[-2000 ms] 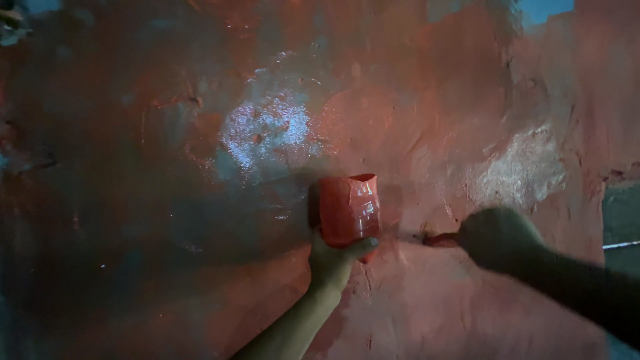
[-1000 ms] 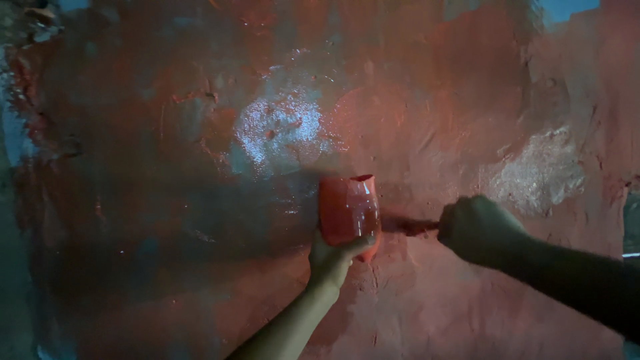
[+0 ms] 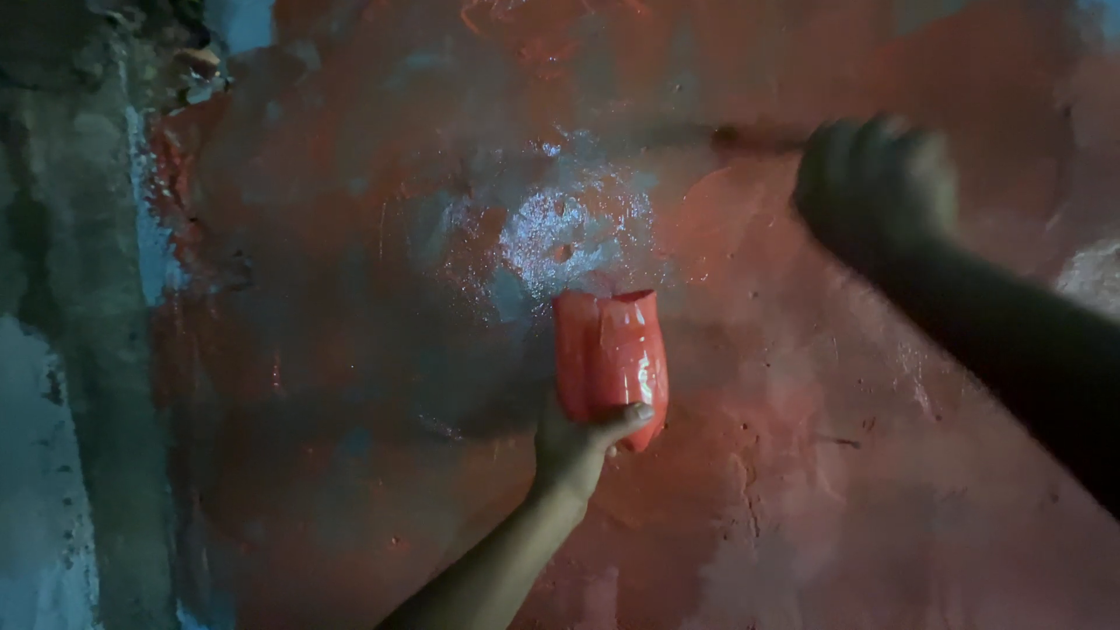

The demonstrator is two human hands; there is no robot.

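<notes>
In my left hand (image 3: 582,442) is a cut-off plastic bottle (image 3: 612,367), coated red and glossy, with its open, uneven rim upward and my thumb across its lower front. My right hand (image 3: 875,188), blurred, is closed around a thin tool, up and to the right of the bottle. The tool, probably a paintbrush (image 3: 744,137), points left; its far end is too blurred to make out. Behind both hands is a wall (image 3: 831,367) covered in patchy red paint, with blue-grey showing through and a wet, shiny spot above the bottle.
Along the left side runs a rough grey-green strip (image 3: 118,394) with pale blue patches beside it. At the upper left the wall's edge (image 3: 188,79) is broken and crumbly. A second shiny patch (image 3: 1094,271) lies at the right, partly behind my right forearm.
My right hand has moved up with the tool, from beside the bottle to well above it. The left hand still holds the bottle. The view has shifted left.
</notes>
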